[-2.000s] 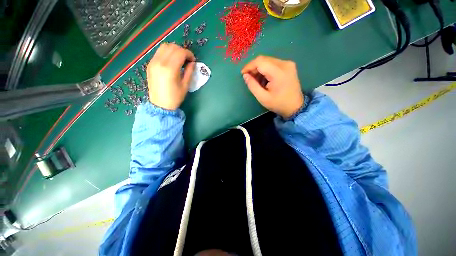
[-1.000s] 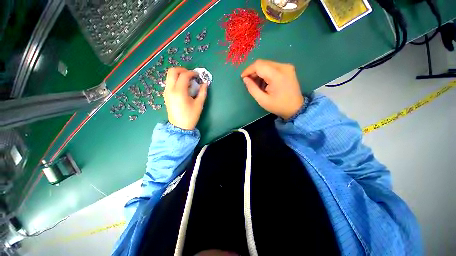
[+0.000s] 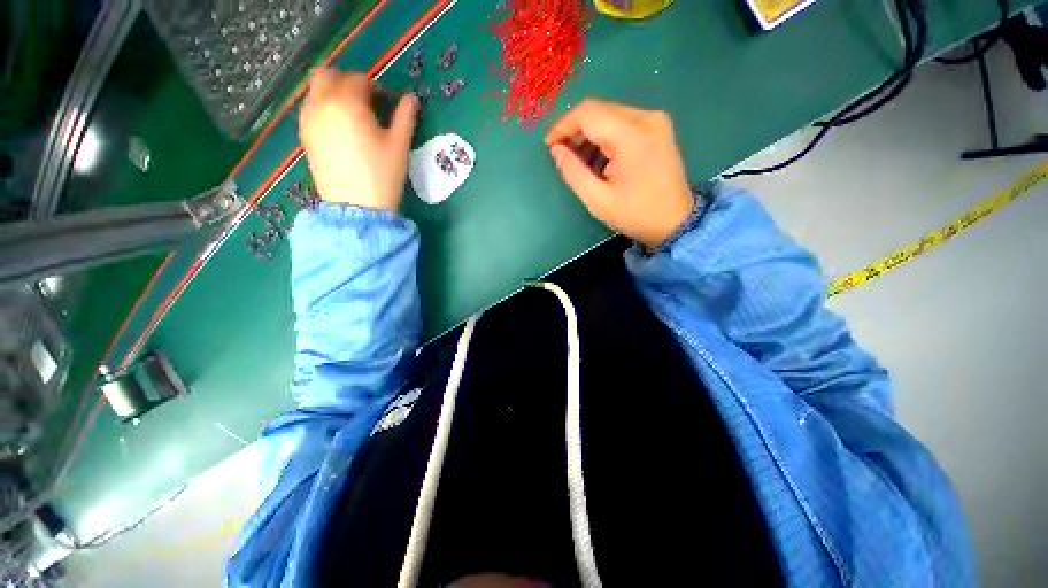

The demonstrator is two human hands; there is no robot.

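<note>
A white rounded work pad [image 3: 437,182] lies on the green mat with a few small dark metal components [image 3: 454,157] on its upper part. My left hand [image 3: 355,140] is to the left of the pad, over the cluster of loose components [image 3: 271,226], and hides many of them. Its fingers are bent and its fingertips are hard to see, so I cannot tell if it holds a component. My right hand [image 3: 626,170] is curled to the right of the pad, touching neither pad nor wires; its inside is dark, and whether it holds anything is hidden.
A pile of red lead wires [image 3: 540,55] lies above the pad. A yellow-rimmed tub [image 3: 632,9] and a white sponge tray [image 3: 781,14] are cut off at the top. A clear component tray [image 3: 236,57] lies beyond the red lines. A reel holder [image 3: 136,388] stands at far left.
My left hand has moved from the pad up and left to the loose components. The pad now shows uncovered, with more components than two seconds ago. My right hand stays curled. The view has shifted slightly.
</note>
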